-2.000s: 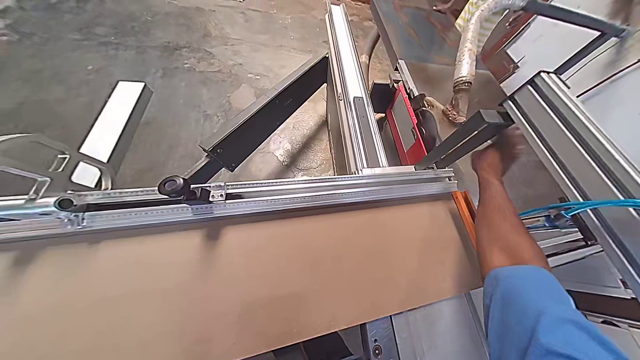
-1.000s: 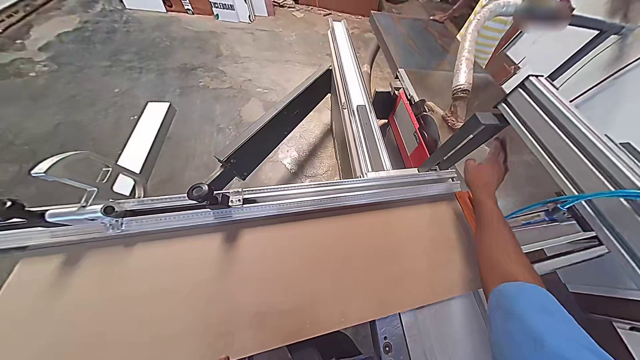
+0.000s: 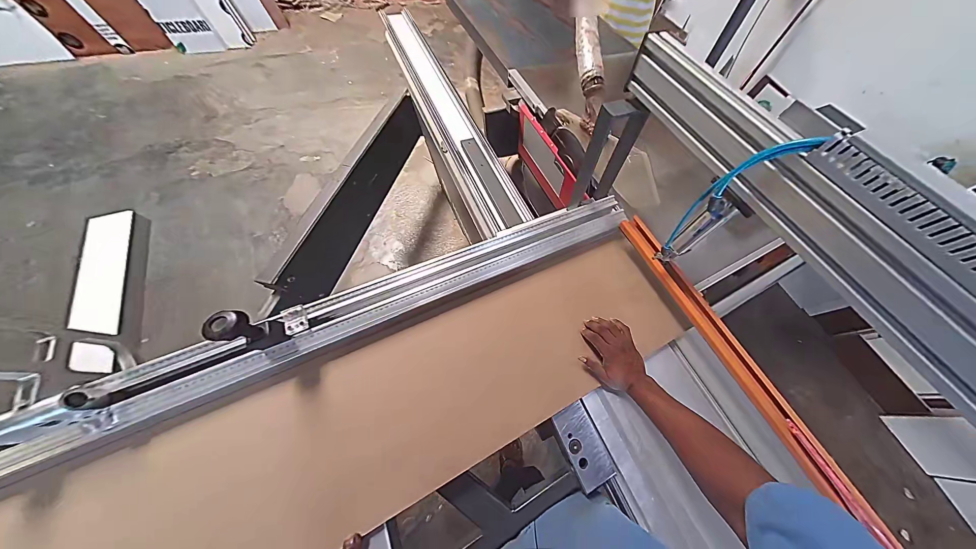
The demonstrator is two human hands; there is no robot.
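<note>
A long brown board point(image 3: 366, 404) lies on a sliding table saw, along the aluminium crosscut fence point(image 3: 412, 282). My right hand point(image 3: 614, 354) rests palm down on the board near its right end, fingers spread and holding nothing. Only a fingertip or so of my left hand point(image 3: 352, 541) shows at the board's near edge, at the bottom; its grip is hidden. An orange strip point(image 3: 709, 320) runs past the board's right end. The sliding carriage point(image 3: 633, 435) shows under my right forearm.
A grey aluminium beam point(image 3: 762, 168) with blue air hoses point(image 3: 747, 164) crosses the right side. Beyond the fence are a dark upright handle bracket point(image 3: 610, 145), a red-framed guard point(image 3: 545, 156) and a pale rail point(image 3: 450, 114). A black flip stop point(image 3: 226, 325) sits on the fence.
My right hand has come back from beside the dark bracket beyond the fence and now lies on the board. A left fingertip has come into view. The view has shifted.
</note>
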